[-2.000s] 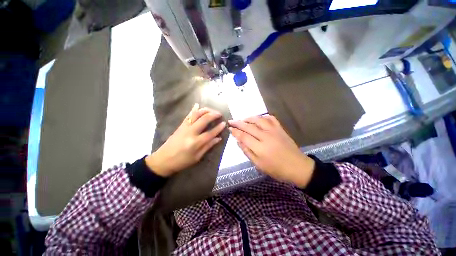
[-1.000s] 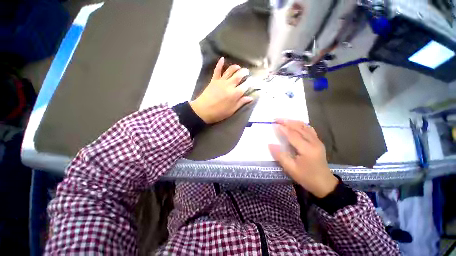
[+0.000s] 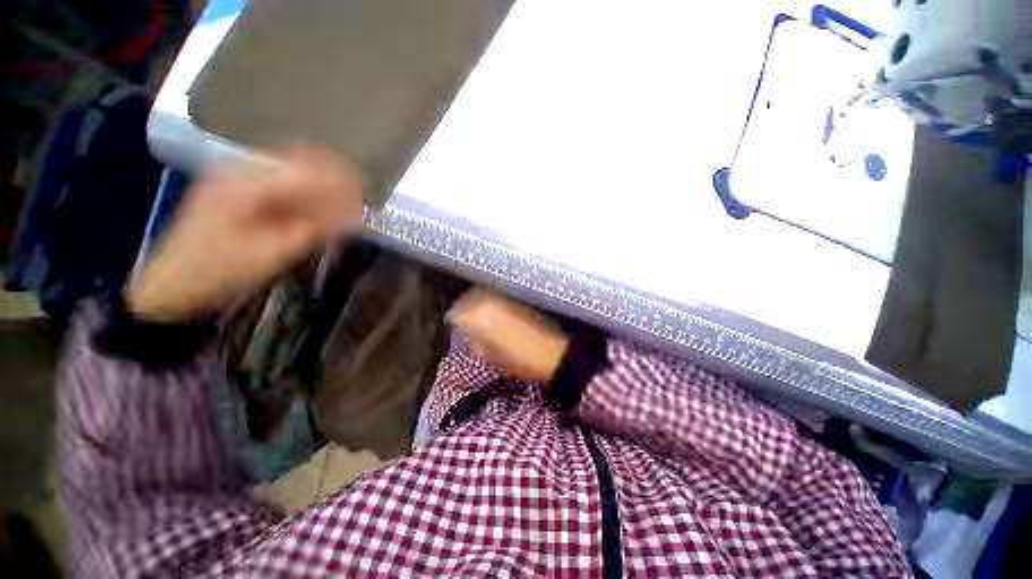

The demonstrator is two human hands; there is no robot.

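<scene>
My left hand is blurred at the table's front left edge, beside the near end of the left brown stack of cut pieces; whether it holds cloth cannot be told. My right hand is below the front edge, over my lap, partly blurred; its fingers and any hold are unclear. Brown cloth hangs between the hands below the table edge. The sewing machine head is at the upper right, above the white bed cover, with no cloth under the needle.
The right brown stack of cut pieces lies right of the bed cover. A ruler tape runs along the front table edge. Dark cloth or clothing is at the far left. Checked sleeves cross the lower view.
The view has swung left. Both hands have left the needle area, the left to the table's front left edge, the right below the edge. The panel is gone from under the needle.
</scene>
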